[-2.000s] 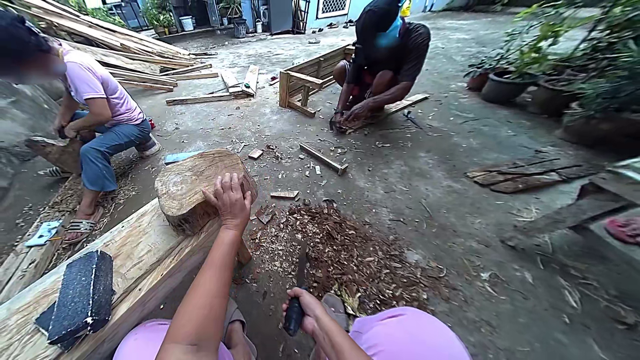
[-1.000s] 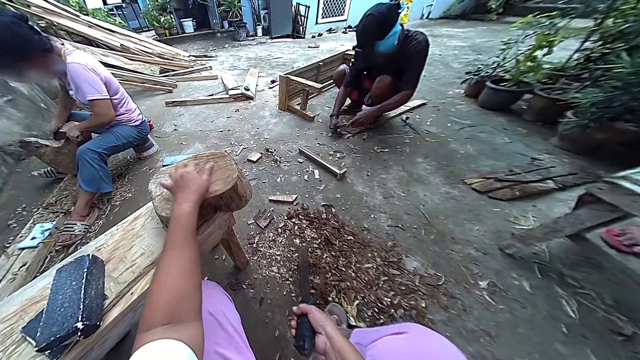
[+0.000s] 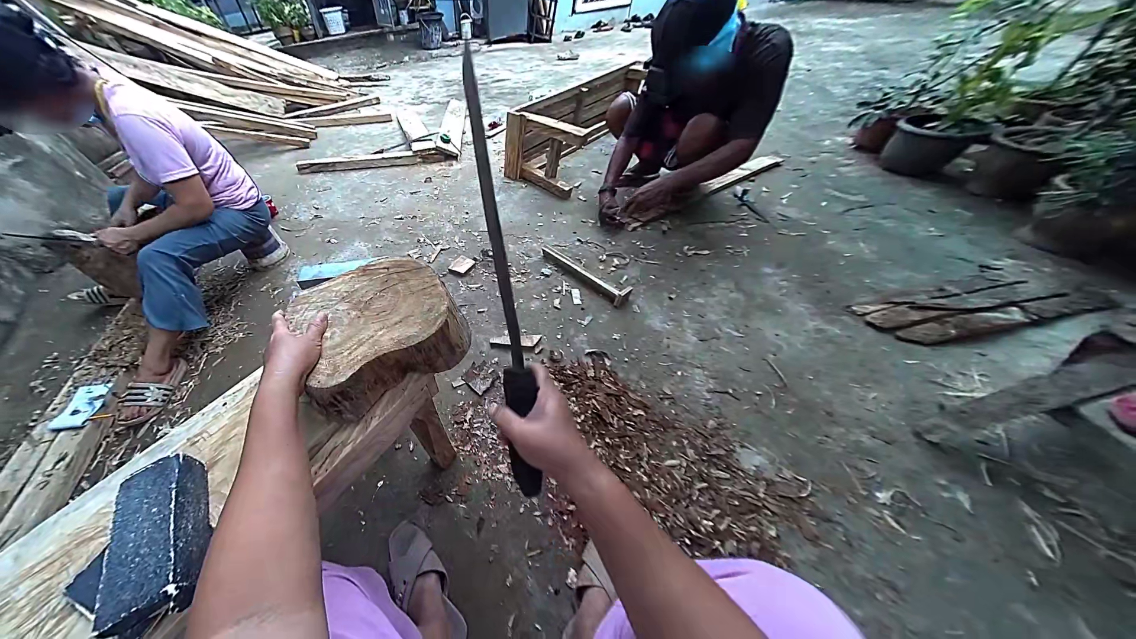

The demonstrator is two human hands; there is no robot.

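My right hand (image 3: 546, 426) is closed around the black handle of a long-bladed knife (image 3: 493, 213), whose blade points up and away from me. The blade stands to the right of a thick wood slab (image 3: 382, 324) with bark-like sides. That slab rests on the far end of a wooden bench (image 3: 213, 422). On the slab's near left edge lies my left hand (image 3: 297, 346), thumb and fingers apart. Dark rectangular stone blocks (image 3: 160, 532), which look like sharpening stones, sit on the bench near my left forearm.
Wood chips (image 3: 657, 461) cover the ground right of the bench. One person (image 3: 191, 186) sits at the left; another person (image 3: 701, 98) crouches ahead beside a wooden frame (image 3: 555, 133). Planks (image 3: 222, 75) are piled at the back left. Potted plants (image 3: 932, 142) stand at the right.
My right hand has raised the knife from low over the chips to upright beside the slab. My left hand has shifted from the slab's top to its near left edge.
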